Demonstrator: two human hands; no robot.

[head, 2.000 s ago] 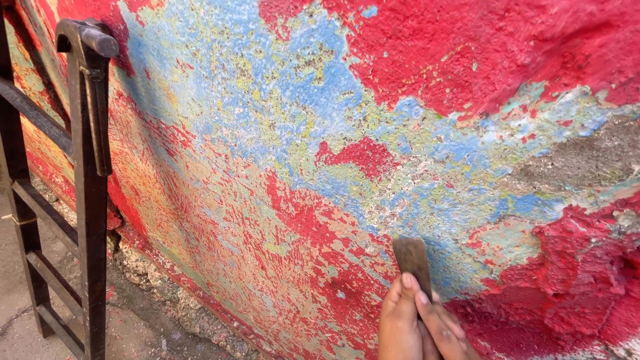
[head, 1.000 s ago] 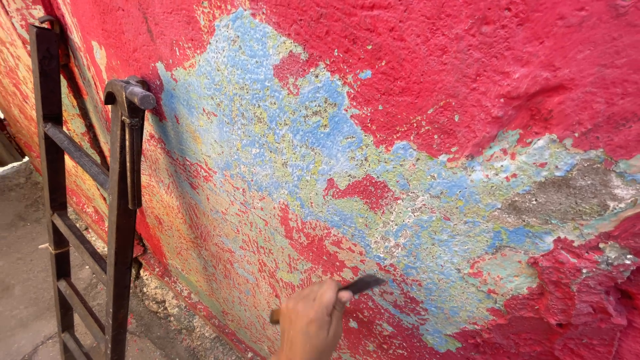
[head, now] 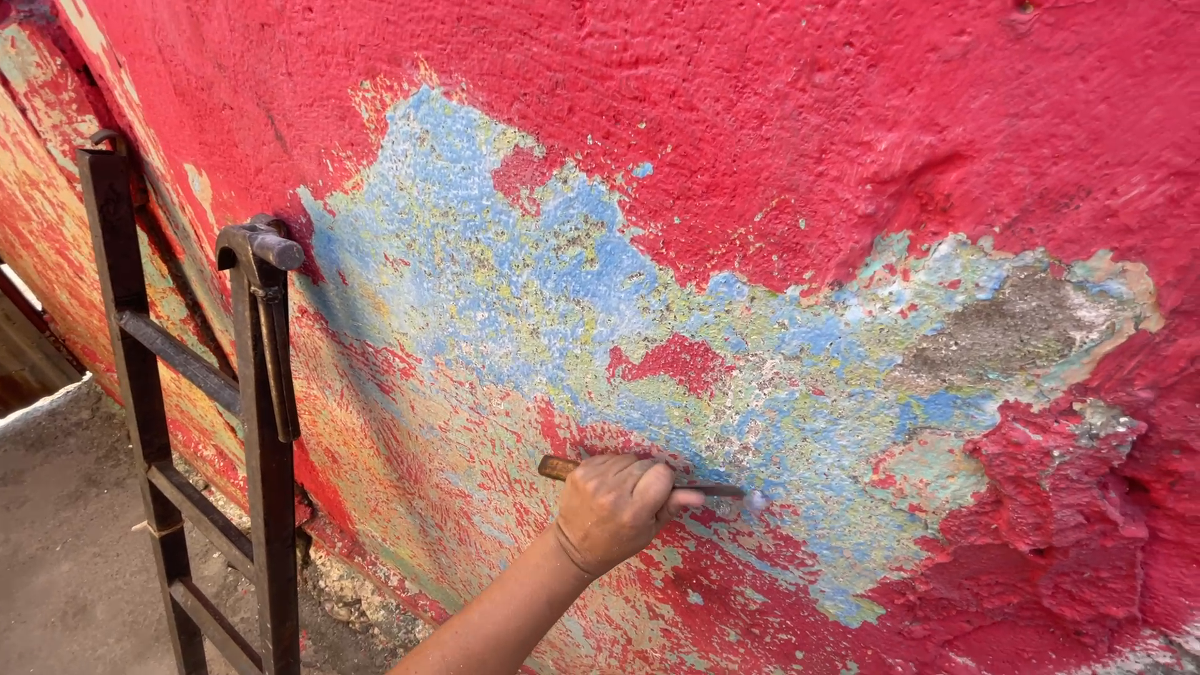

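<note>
My left hand (head: 614, 511) is closed round the wooden handle of a flat-bladed scraper (head: 714, 489). The handle's butt sticks out to the left of my fist and the dark blade points right, with its tip against or very close to the painted wall (head: 656, 412). The tip is slightly blurred. Around the blade the wall shows blue, pale green and red patches. Flaked red paint lies just below my fist. My right hand is not in view.
On the left a dark metal ladder (head: 267, 506) leans by the wall. A claw hammer (head: 262, 248) hangs over its nearer rail. Rough concrete ground (head: 75, 525) lies beneath. Bare grey plaster (head: 994, 328) and a lumpy red bulge (head: 1059, 478) are at the right.
Two seconds ago the scraper stood upright with fingers round its lower part; now it lies nearly level, pointing right. The view has shifted, showing more of the ladder.
</note>
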